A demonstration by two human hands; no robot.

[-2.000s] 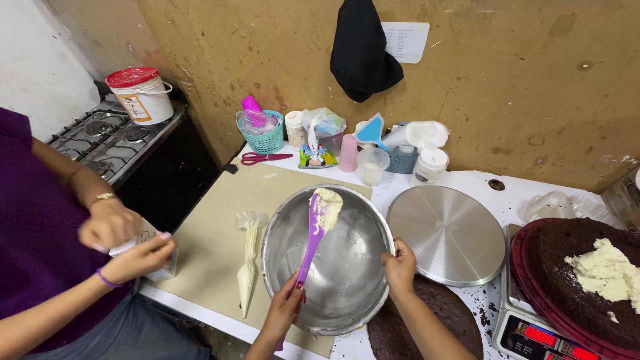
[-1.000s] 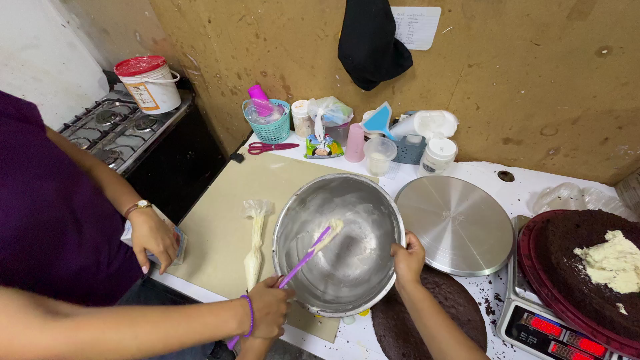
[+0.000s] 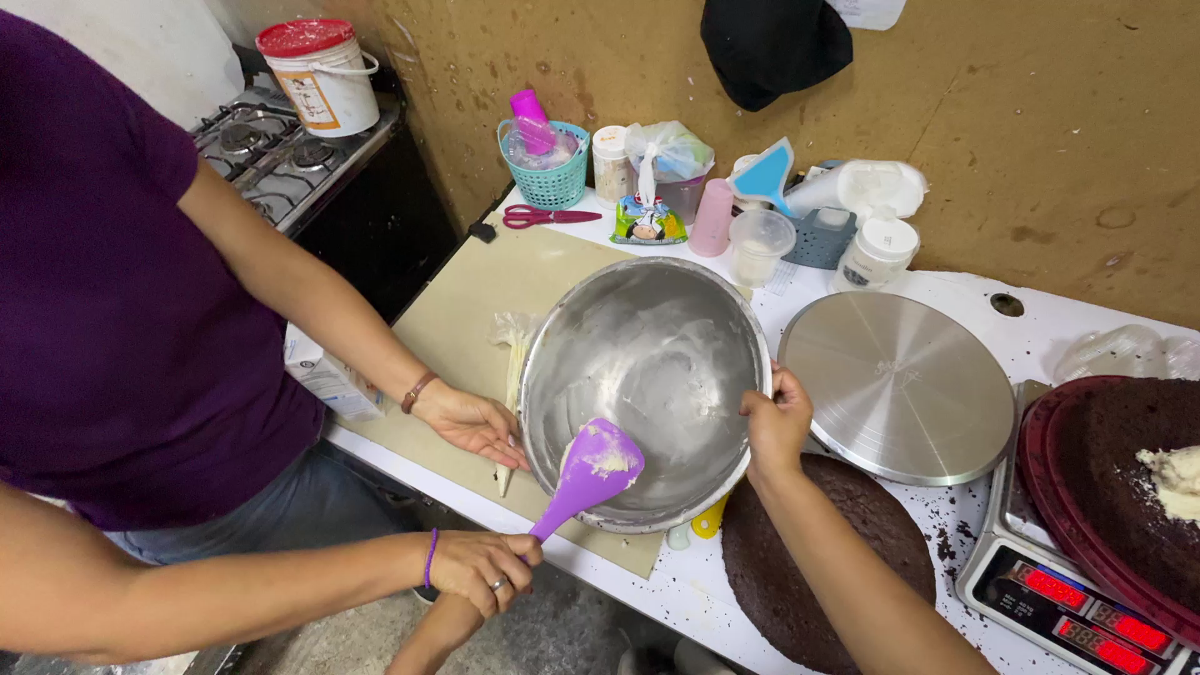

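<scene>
My right hand (image 3: pixel 776 419) grips the right rim of a metal mixing bowl (image 3: pixel 656 375), which is tilted and has pale cream smears inside. A purple spatula (image 3: pixel 586 473) with cream on its blade lies over the bowl's lower left rim. A co-worker's hand (image 3: pixel 483 570) with a ring and purple bracelet is at the spatula's handle. It covers most of my left hand (image 3: pixel 452 614), so my left fingers' hold is hidden. The co-worker's other hand (image 3: pixel 473 427) is palm up by the bowl's left rim. Behind it lies a cream-filled piping bag (image 3: pixel 513 361), partly hidden.
Right of the bowl lie a round metal plate (image 3: pixel 900 384) and a chocolate cake layer (image 3: pixel 825 562). A scale (image 3: pixel 1059 591) bears a red tray (image 3: pixel 1041 459) with cream-topped cake. Baskets, tubs and red-handled scissors (image 3: pixel 548 217) stand or lie along the wall. A stove (image 3: pixel 272 155) is at left.
The co-worker's hand without the purple bracelet has moved right to the bowl's left rim. The spatula's blade has moved from inside the bowl to its lower left rim. My right hand still holds the bowl.
</scene>
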